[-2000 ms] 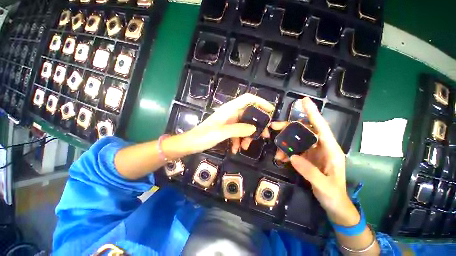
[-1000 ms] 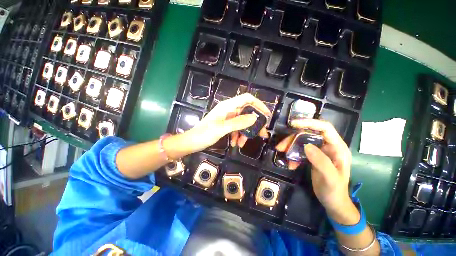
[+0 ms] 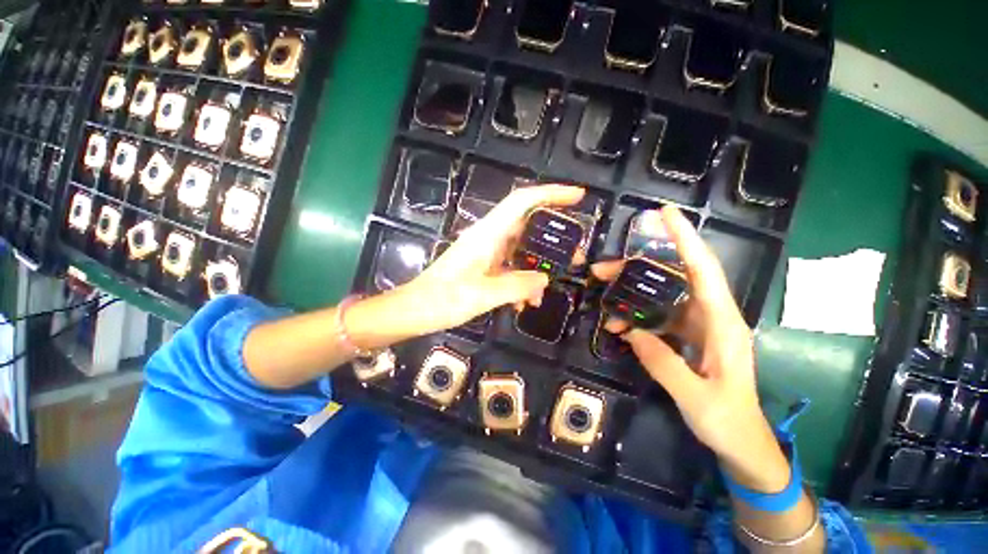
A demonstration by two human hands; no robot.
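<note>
My left hand (image 3: 488, 260) is bare and holds a watch head (image 3: 550, 240) by its edges, face up. Its black display shows white text with red and green marks. My right hand (image 3: 710, 346) is bare, with a blue wristband (image 3: 767, 498), and holds a second watch head (image 3: 646, 292) face up, showing similar text and marks. Both are held over the centre tray (image 3: 748, 240). The tray holds many dark watches face up. Its near row has several gold watches with the sensor side up, such as one at the front (image 3: 579, 416).
The left tray (image 3: 293, 162) holds rows of gold and whitish watch backs. A far-left tray (image 3: 33, 141) has darker contents. A white paper slip (image 3: 832, 292) lies on the green mat (image 3: 349, 173), right of the centre tray. The right tray (image 3: 867, 433) holds a few gold watches.
The right watch head is tilted back face up, and my right thumb is off its glass. My left thumb has moved down to its watch's lower edge. Both displays now show text with red and green marks.
</note>
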